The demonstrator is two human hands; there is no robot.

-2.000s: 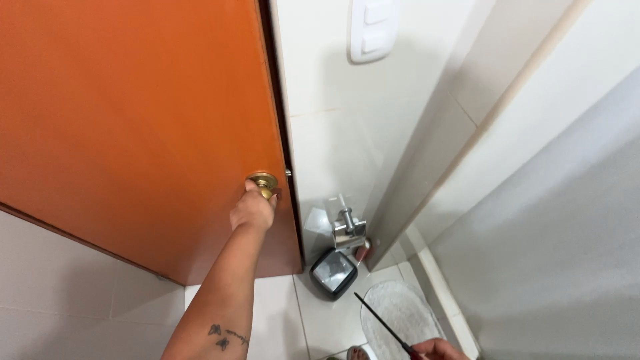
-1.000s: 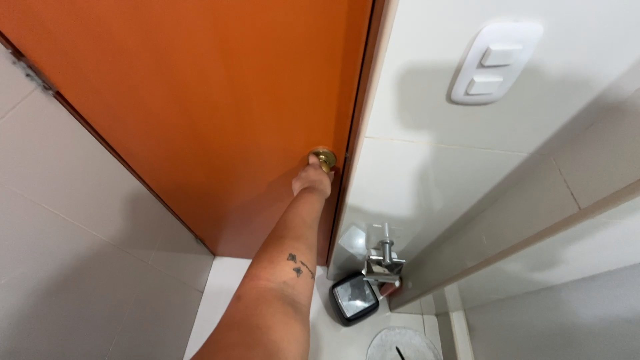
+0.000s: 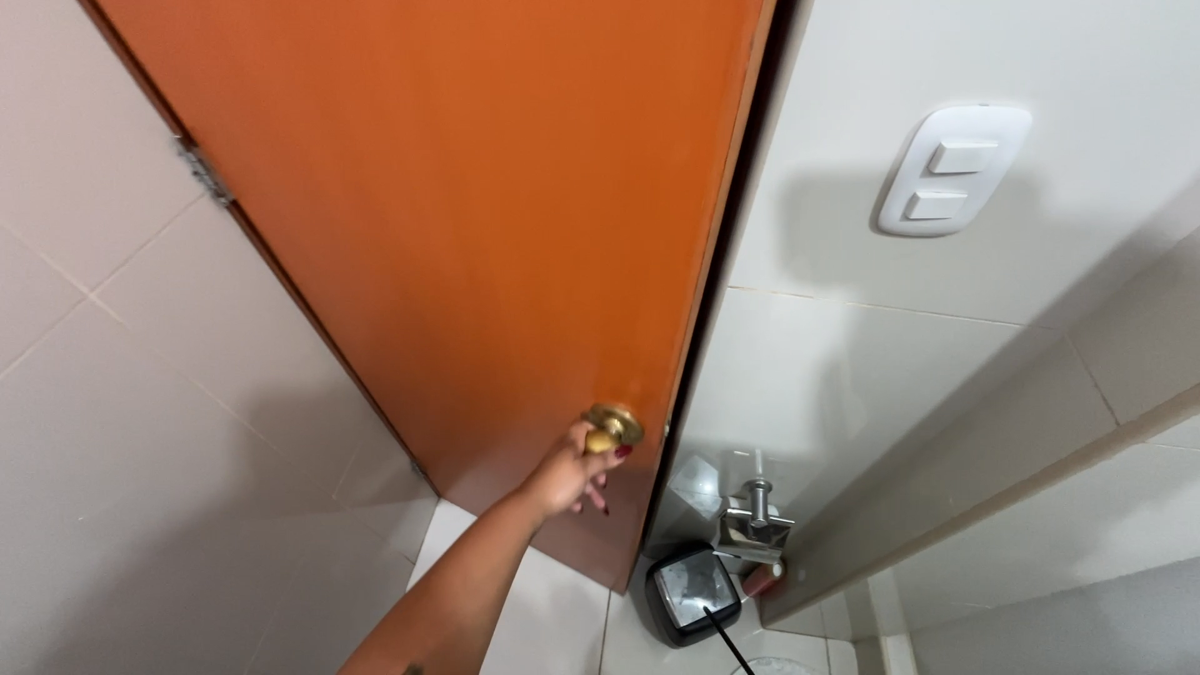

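My left hand [image 3: 572,473] is at the brass door knob [image 3: 607,429] of an orange-brown wooden door [image 3: 469,206], with the thumb and some fingers around the knob and the other fingers spread below it. A dark gap shows along the door's right edge. The tip of a thin black rod [image 3: 727,639] rises from the bottom edge, in front of a black bin with a shiny lid [image 3: 696,589]. My right hand is out of view.
A white double light switch [image 3: 956,171] is on the tiled wall right of the door. Below it are a chrome fixture [image 3: 757,516] and a reddish container [image 3: 761,579]. A door hinge [image 3: 202,172] shows at left. A ledge runs along the right.
The door has come slightly away from its frame since one second ago, with my left hand still at the knob. My right hand, seen two seconds ago with the thin rod, has left the view.
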